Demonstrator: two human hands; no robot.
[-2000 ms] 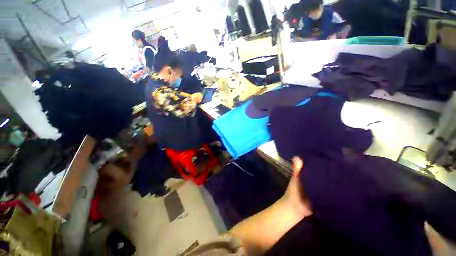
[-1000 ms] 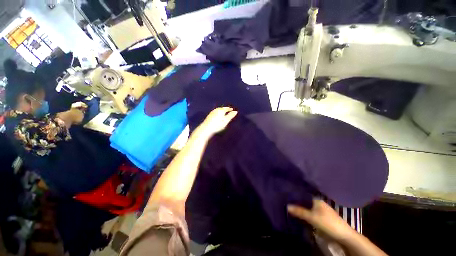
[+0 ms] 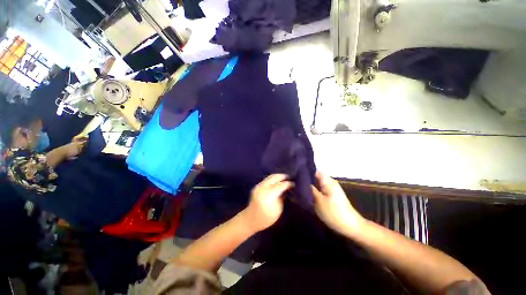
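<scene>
A large dark navy garment panel (image 3: 236, 127) lies over the left part of the white table and hangs down at the front edge. My left hand (image 3: 270, 201) and my right hand (image 3: 334, 204) are close together at the table's front edge. Both grip a bunched part of the dark cloth between them. A rounded dark cut piece (image 3: 186, 101) lies on the blue folded cloth (image 3: 167, 150). The sewing machine (image 3: 347, 52) stands to the right; no cloth shows under its needle area.
A crumpled dark pile (image 3: 254, 26) lies behind the panel. Dark cloth (image 3: 432, 66) lies under the machine arm. A masked person (image 3: 34, 155) sits at the left by a beige machine (image 3: 115, 92). A red stool (image 3: 144, 219) stands beneath.
The large rounded panel has left the area before the needle. Both hands have come together on bunched cloth. Compared with two seconds ago, the view has swung right to the machine.
</scene>
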